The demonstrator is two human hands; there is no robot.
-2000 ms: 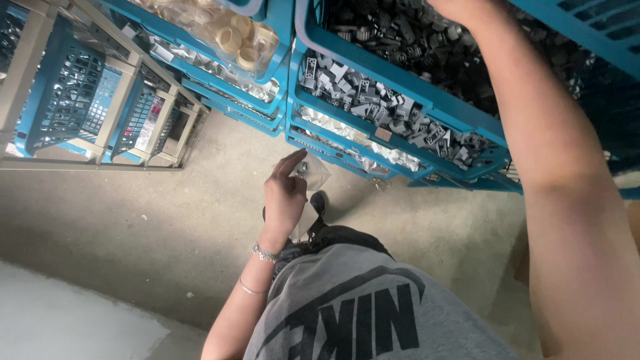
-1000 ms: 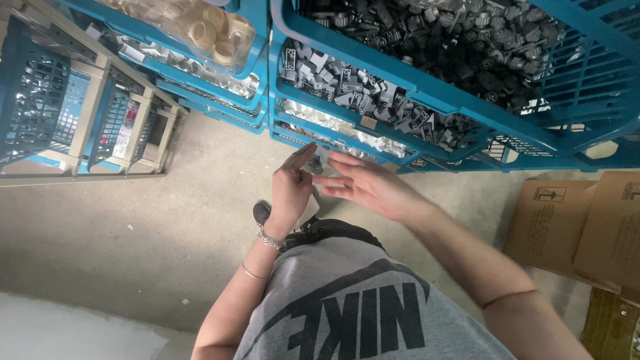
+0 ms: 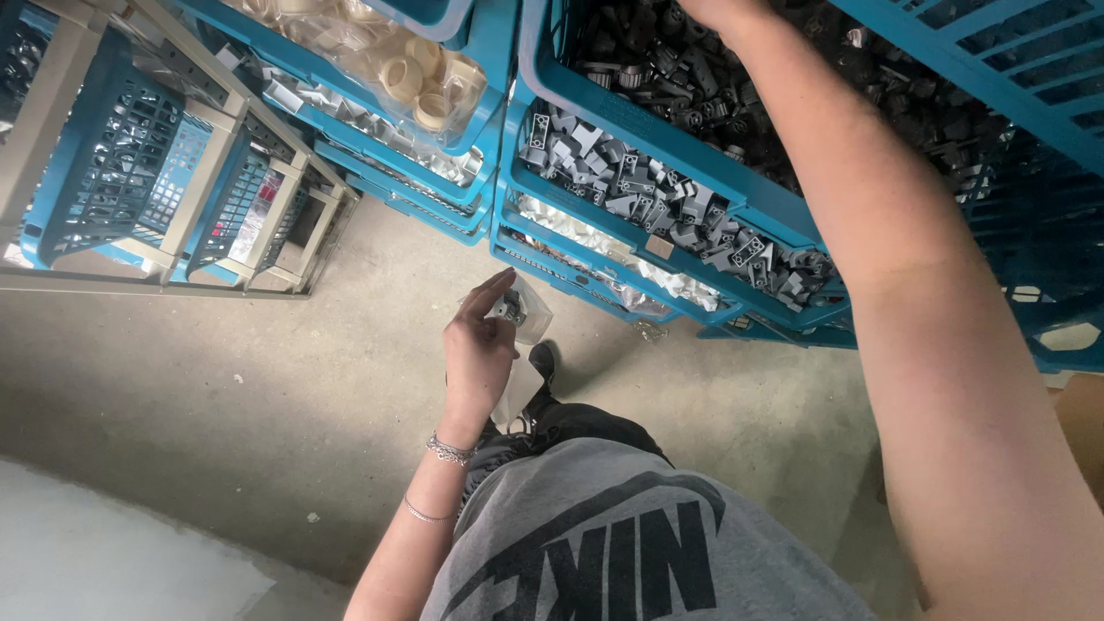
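My left hand [image 3: 481, 349], in front of my body, grips a clear plastic bag [image 3: 533, 317] with a few small grey parts inside. My right arm reaches up over the upper blue plastic basket [image 3: 673, 138], which is full of dark grey and black plastic parts [image 3: 664, 65]. Only the edge of my right hand [image 3: 720, 10] shows at the top of the view; its fingers are cut off by the frame. Grey plastic bricks [image 3: 638, 185] fill the blue basket just below, and white parts [image 3: 595, 233] lie in the one under that.
Bagged cream-coloured plastic rings [image 3: 414, 78] lie in a blue basket to the upper left, above one with white parts [image 3: 379, 129]. A beige rack [image 3: 194, 159] with blue baskets stands at the left. A cardboard box [image 3: 1080, 414] is at the right edge.
One second ago my right hand was beside my left hand at the bag; it has moved up over the basket of dark parts. My left hand stays in front of my body.
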